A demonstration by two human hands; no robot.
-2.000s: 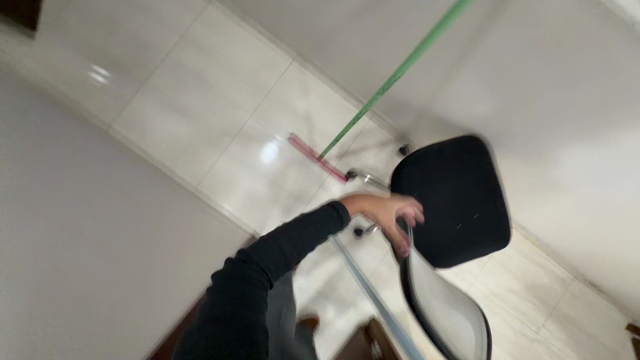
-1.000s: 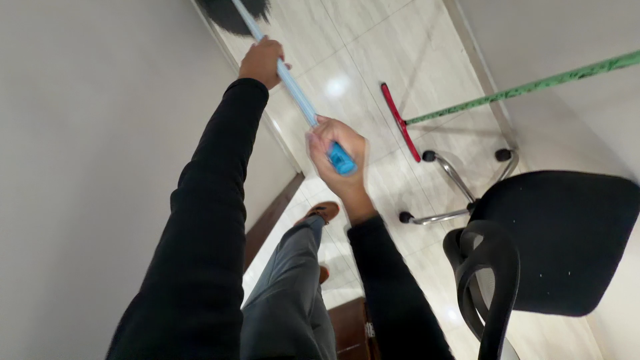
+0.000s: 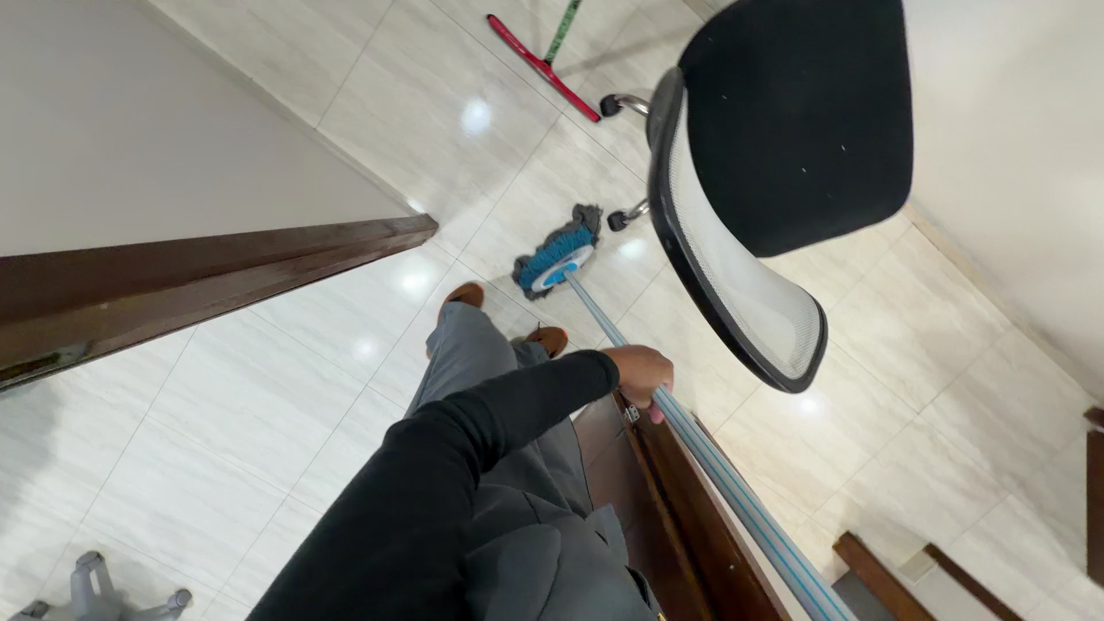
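Note:
My left hand (image 3: 640,376), in a black sleeve that crosses from the lower left, is closed around the light blue-grey striped pole (image 3: 720,470) of a mop. The pole slants from the lower right down to the round mop head (image 3: 556,259), which has a white and blue disc and blue and grey strands. The head lies on the tiled floor, just beyond my brown shoes (image 3: 463,296) and near the chair's casters. My right hand is out of view, and the pole's upper end runs past the bottom edge of the frame.
An office chair (image 3: 798,129) with a black seat and mesh back stands at the right. Near its caster lies a red floor squeegee (image 3: 561,82) with a green handle. A brown door frame (image 3: 216,267) juts in from the left; a wooden door (image 3: 690,509) is below the pole. Another chair base (image 3: 103,591) shows bottom left.
A second ago both hands held the pole; now only my left hand shows on it. The mop head has come from beside the left wall to the floor near my shoes. Earlier, a hand touched the chair back.

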